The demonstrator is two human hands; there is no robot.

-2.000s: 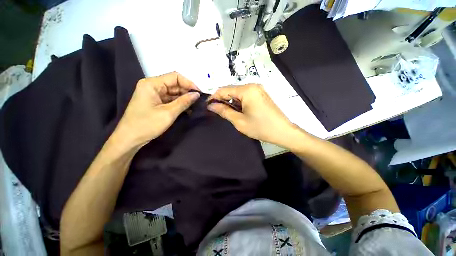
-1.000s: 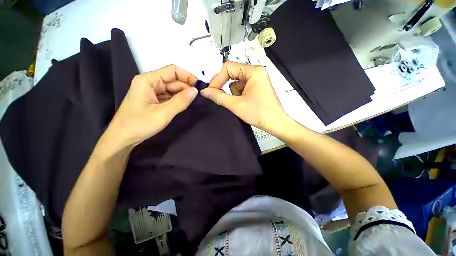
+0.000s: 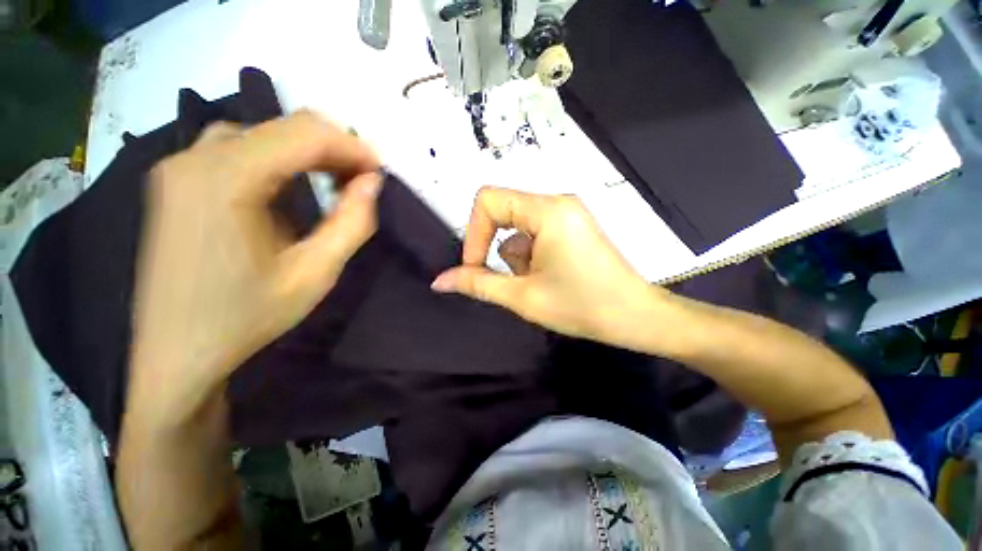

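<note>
A large dark purple-brown garment panel (image 3: 442, 334) lies over the table edge and hangs toward the lap, with folds spread to the left. My left hand (image 3: 258, 237), slightly blurred, pinches the panel's upper edge between thumb and forefinger. My right hand (image 3: 538, 264) pinches the cloth farther right along that edge, thumb and bent forefinger on it. The presser foot and needle (image 3: 479, 113) stand behind the hands, apart from the cloth. Whether the right hand also holds a small tool cannot be seen.
A stack of dark cut panels (image 3: 684, 140) lies right of the needle. A cream round knob (image 3: 553, 66) sits on the white machine head (image 3: 463, 54). A clear plastic bag (image 3: 888, 118) with small round parts lies on the right. The white table (image 3: 140, 65) has a wooden front edge.
My left hand has moved left and my right hand slightly right and down, so they are farther apart. The cloth edge now stretches between them. The view has shifted a little.
</note>
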